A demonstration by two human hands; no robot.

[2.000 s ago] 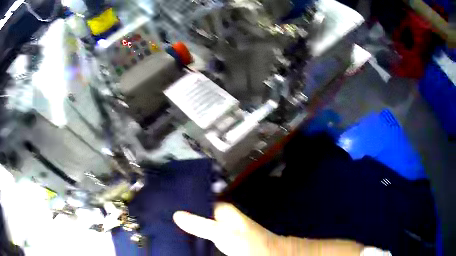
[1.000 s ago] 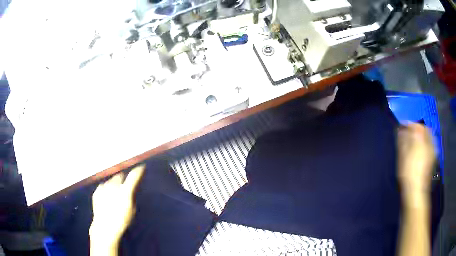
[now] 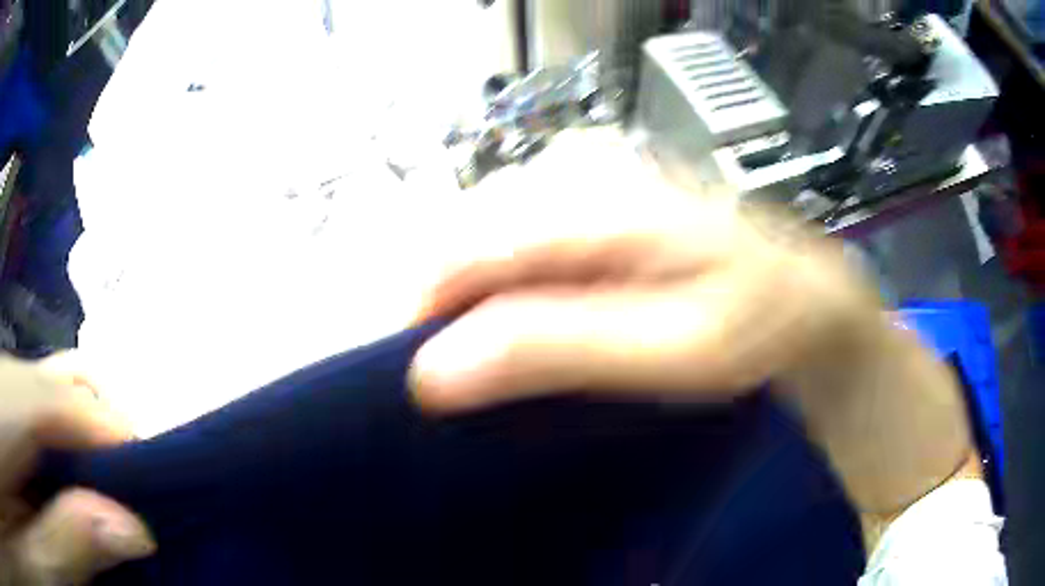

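A navy garment [image 3: 458, 492] is held up close to the camera and fills the lower middle. My right hand [image 3: 642, 309], blurred, pinches its upper edge between thumb and fingers near the centre. My left hand [image 3: 57, 458] grips the same edge at the far left and is cut off by the frame's edge. The edge runs between the two hands, rising to the right. No button can be made out on the cloth.
An overexposed white machine table [image 3: 264, 263] lies behind the garment. Small metal machine parts [image 3: 527, 120] and an off-white slotted cover [image 3: 716, 86] stand at the back. A blue plastic crate [image 3: 957, 343] is at the right.
Both hands have come up towards the camera with the navy garment, now raised in front of the table. The striped cloth on the lap is now hidden. The view has shifted.
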